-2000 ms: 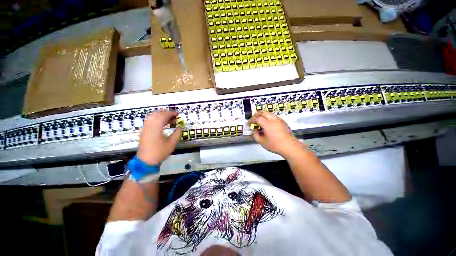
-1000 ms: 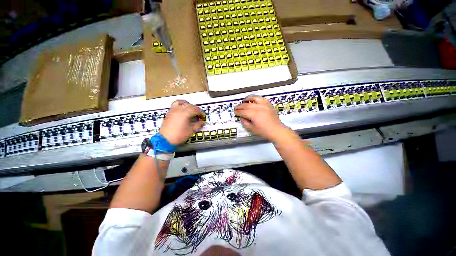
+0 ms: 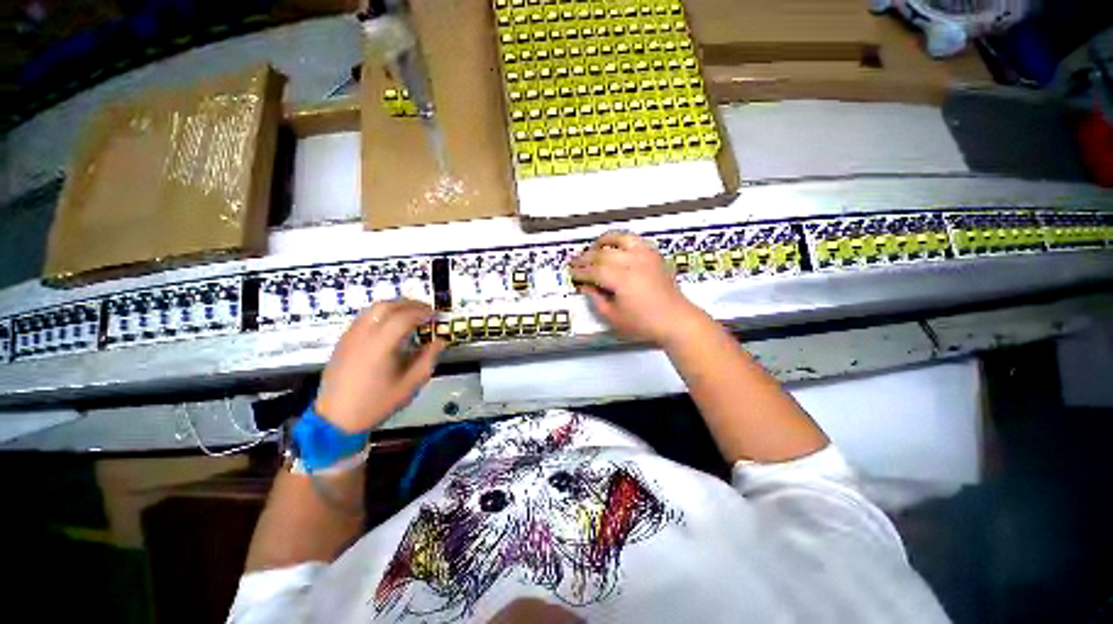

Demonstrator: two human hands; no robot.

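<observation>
A row of yellow-and-black transformers (image 3: 503,324) stands on the near edge of the silver conveyor rail (image 3: 684,305). My left hand (image 3: 376,366) is at the row's left end, fingertips at the end piece; whether it grips one is unclear. My right hand (image 3: 625,287) is over the right part of the circuit board panel (image 3: 482,276) in front of me, fingers bent down; its fingertips hide what they touch. One yellow transformer (image 3: 521,280) sits on that panel between my hands. A blue strap (image 3: 327,441) is on my left wrist.
Behind the rail are a component tray (image 3: 610,195) of yellow blocks, a cardboard pad (image 3: 397,183) under a hanging glue dispenser (image 3: 409,73), and a closed carton (image 3: 159,183). Panels at left lack yellow blocks; panels at right (image 3: 879,244) have them. A fan (image 3: 958,15) is far right.
My left hand has moved from the panel back left to the row's end. A transformer now shows on the panel. The panels have shifted slightly right. My right hand stays over the panel.
</observation>
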